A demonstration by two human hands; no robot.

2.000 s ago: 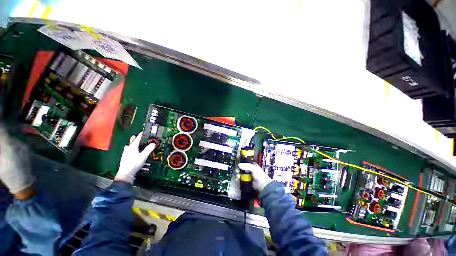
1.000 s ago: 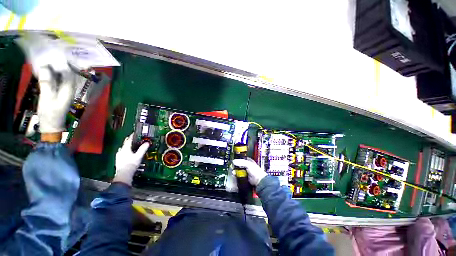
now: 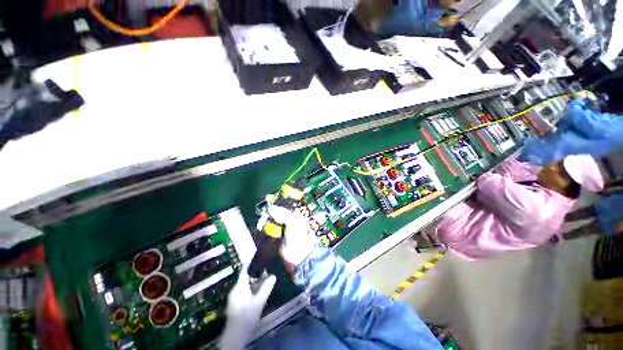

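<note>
My gloved right hand (image 3: 292,236) is closed around the black electric screwdriver with yellow bands (image 3: 265,254), above the near board's right edge. My gloved left hand (image 3: 244,307) is at the screwdriver's lower end; its fingertips meet the dark tool there, and whether they grip it or a small part cannot be told. The green board with three red ring coils (image 3: 198,301) lies at the lower left, with white bars beside the rings. The board without large rings (image 3: 335,205) lies just beyond my right hand, partly covered by it.
More boards, such as one with ring coils (image 3: 403,179), lie along the green conveyor (image 3: 225,186). A yellow-green cable (image 3: 471,130) crosses them. Black bins (image 3: 270,76) stand on the white shelf (image 3: 157,102). A person in a pink smock (image 3: 505,208) is at the right.
The view has swung to the right, showing the bins and people along the line. My left hand has left the coil board's left end and come to the screwdriver, still held in my right hand.
</note>
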